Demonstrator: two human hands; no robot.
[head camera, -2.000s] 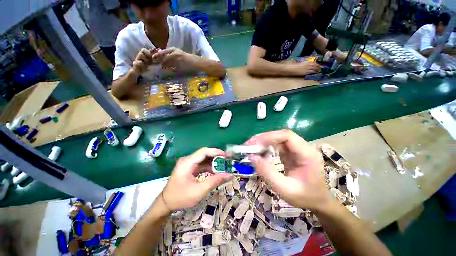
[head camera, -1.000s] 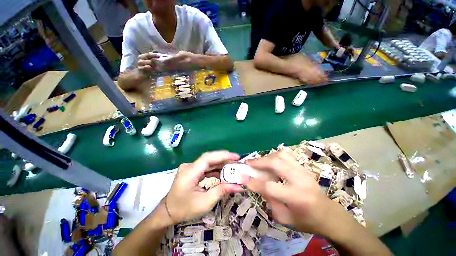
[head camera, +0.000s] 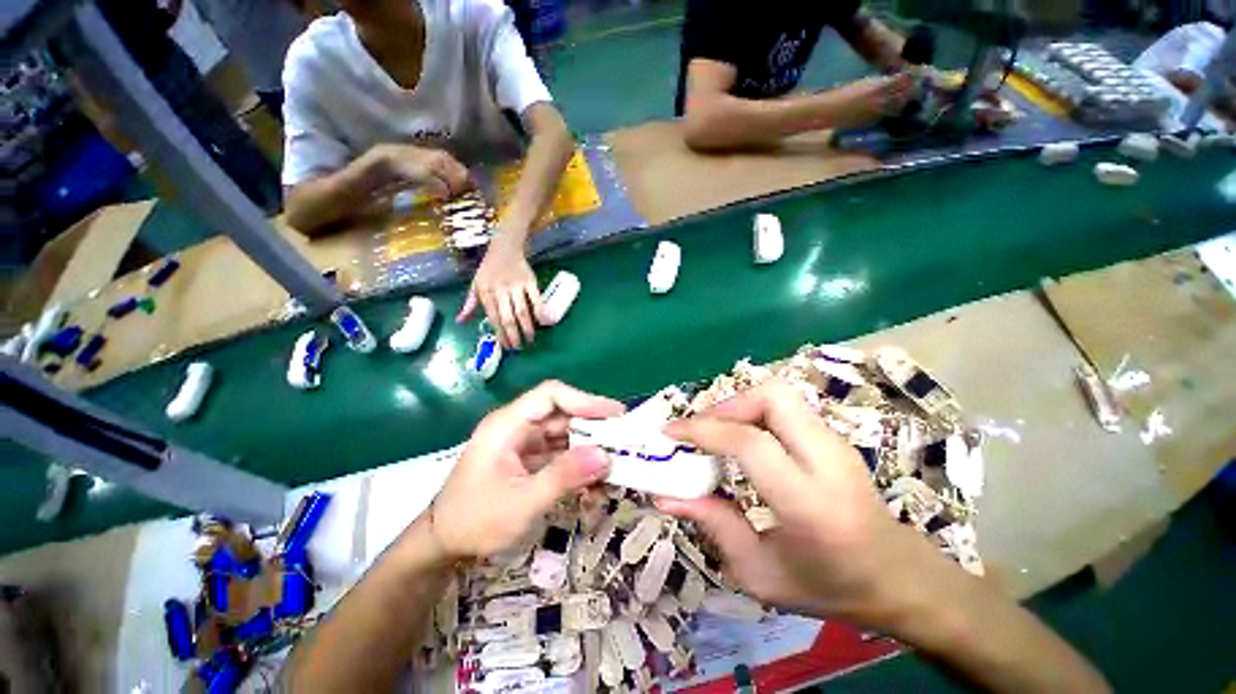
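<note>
A white housing (head camera: 662, 471) is held level between my two hands, above the pile of parts. A dark blue line shows along its side between the upper and lower white parts. My left hand (head camera: 522, 475) grips its left end with thumb and fingers. My right hand (head camera: 786, 495) holds its right part, fingers on top and thumb below. Under my hands lies a large pile of cream covers (head camera: 596, 597), some with dark squares.
A green conveyor belt (head camera: 868, 244) crosses ahead with white housings (head camera: 414, 324), some open with blue inside. Blue cells (head camera: 258, 583) lie at left by a grey post (head camera: 149, 454). Two people sit across; one person's hand (head camera: 507, 293) is over the belt. Cardboard (head camera: 1152, 366) covers the right.
The housing, earlier open with green board and blue cell showing, now has its white parts together and its side turned to me. The person across has reached onto the belt.
</note>
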